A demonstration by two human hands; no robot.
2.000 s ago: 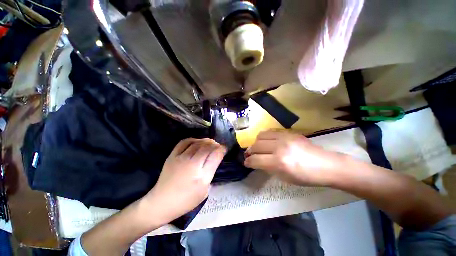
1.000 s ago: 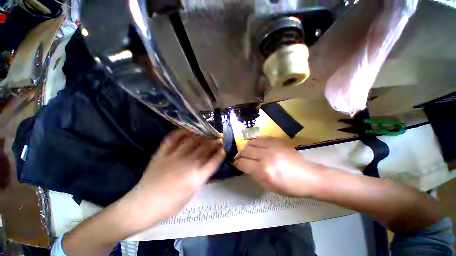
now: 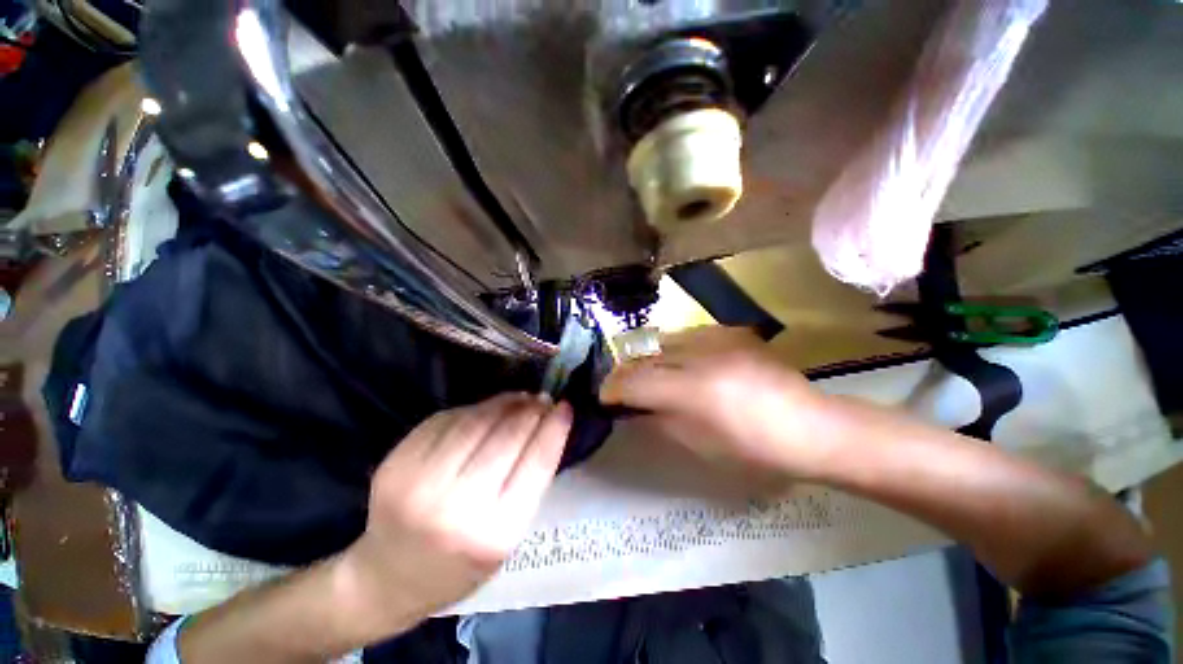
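The dark garment (image 3: 247, 389) lies bunched left of the needle, with a small white label (image 3: 81, 403) at its left edge. My left hand (image 3: 454, 486) pinches the garment's edge just in front of the presser foot (image 3: 571, 318). A small pale grey strip (image 3: 571, 353) shows at the edge, between the foot and my left fingertips. My right hand (image 3: 714, 396) is slightly blurred, its fingertips on the dark cloth right of the needle. The exact finger grip is partly hidden. The needle tip cannot be made out.
The machine head with its cream knob (image 3: 688, 166) and curved metal guard (image 3: 337, 214) hangs close above my hands. A pale thread bundle (image 3: 882, 195) hangs at right. Green-handled snips (image 3: 999, 323), a black strap (image 3: 992, 396) and a short black piece (image 3: 727, 301) lie right of the needle.
My left hand has moved down and slightly back from the needle, and the pale grey strip now shows. My right hand has shifted slightly upward. The camera view has shifted a little.
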